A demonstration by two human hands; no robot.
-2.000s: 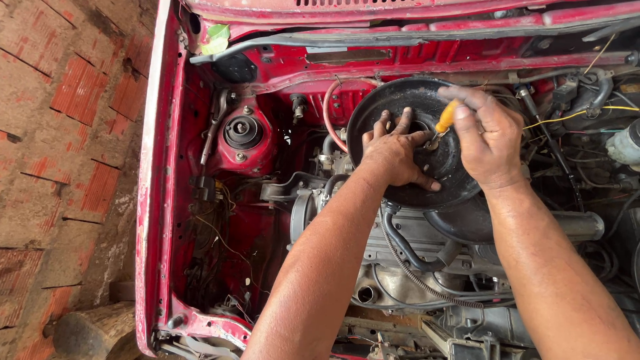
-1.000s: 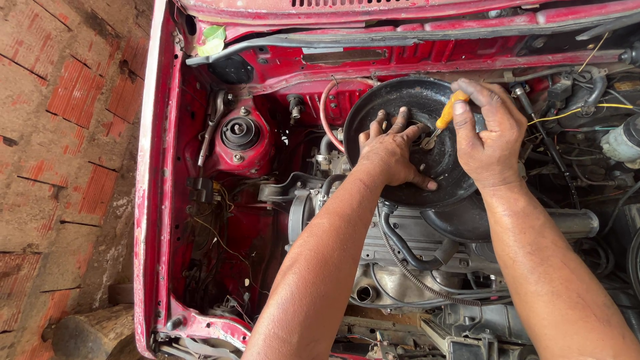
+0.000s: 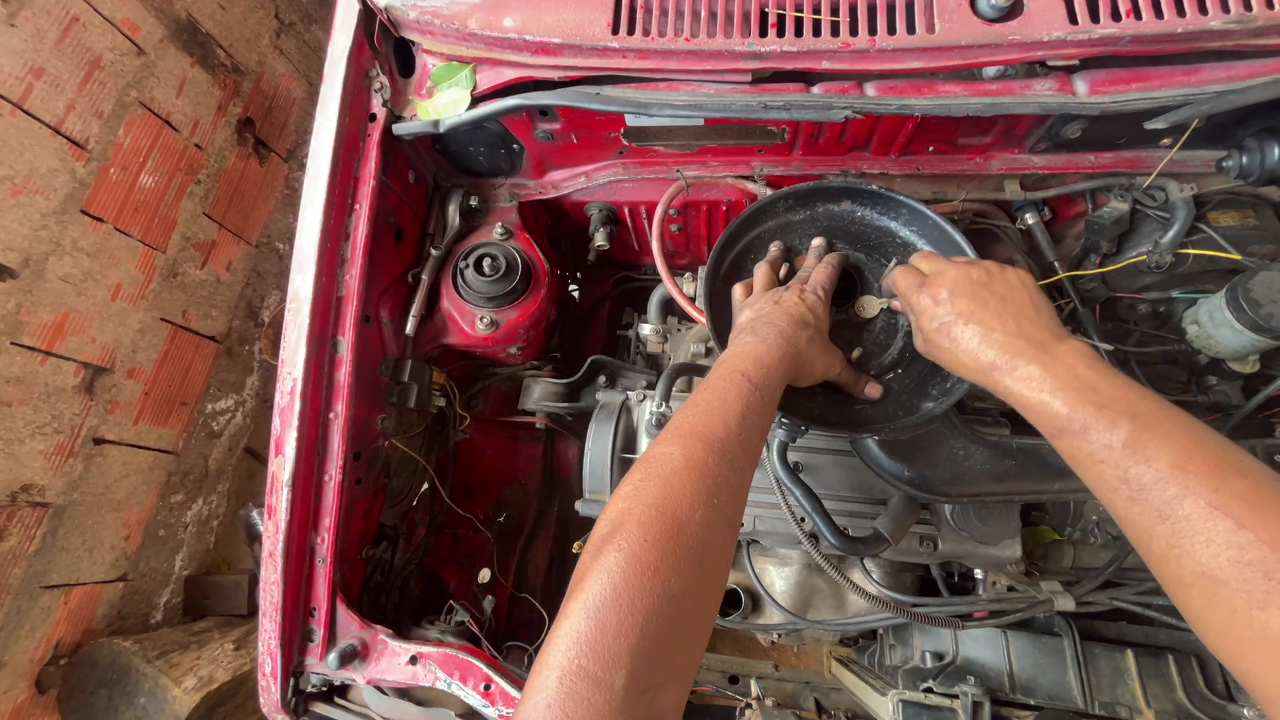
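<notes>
My left hand point(image 3: 795, 315) presses with spread fingers on the inside of a round black air cleaner housing point(image 3: 850, 408), left of its central hole. At the right of that hole, the curled fingers of my right hand point(image 3: 965, 310) are at a small metal tab point(image 3: 869, 306). A thin grey end shows at its fingertips, but what it belongs to is hidden. No yellow handle is in sight. The housing sits over the engine, above a black air duct point(image 3: 965, 460).
Around the hands are a pink-red hose point(image 3: 665, 240), a black curved hose point(image 3: 815, 505), a yellow wire point(image 3: 1110, 268) and a fluid reservoir point(image 3: 1232, 315). The red fender edge point(image 3: 305, 400) runs along the left, beside a brick surface point(image 3: 150, 180). A strut mount point(image 3: 492, 272) stands inboard of it.
My right hand has come down closer to the housing. The yellow-handled tool it held in both earlier frames no longer shows. My left hand stays spread on the housing.
</notes>
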